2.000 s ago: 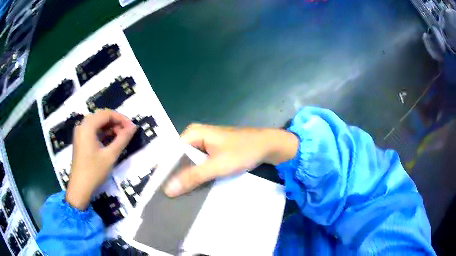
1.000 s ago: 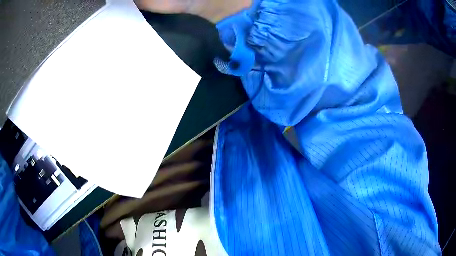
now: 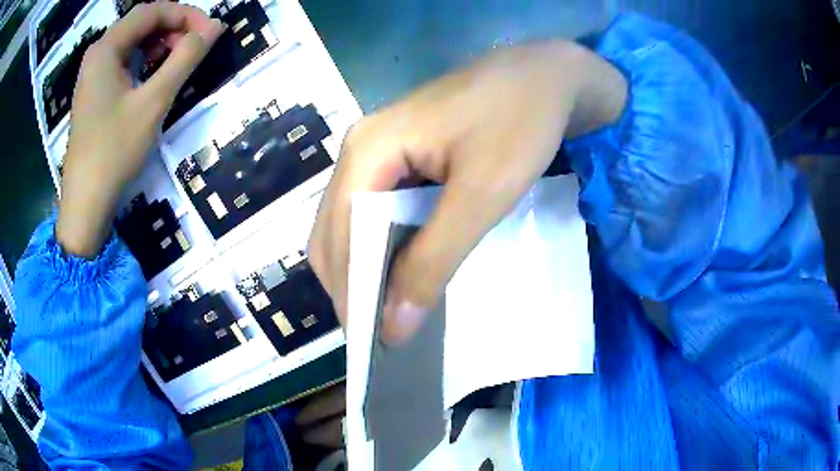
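Note:
My right hand grips a white release liner sheet with a grey rectangle on it, thumb on top of the grey part. The sheet bends and hangs past the tray's near right side. My left hand is over the upper left of a white blister tray, thumb and index fingertips pinched together at a black circuit board. Whether a tiny piece is between the fingertips cannot be told. More black circuit boards lie in the tray's two columns of pockets.
The tray lies on a dark green mat. Parts of other trays with boards show at the far left edge. The wearer's blue smock and a white printed cloth show at the bottom.
The view has swung back up from the wearer's lap. Both hands and most of the tray show again. The sheet's grey side now faces the camera, where its plain white side showed a second ago.

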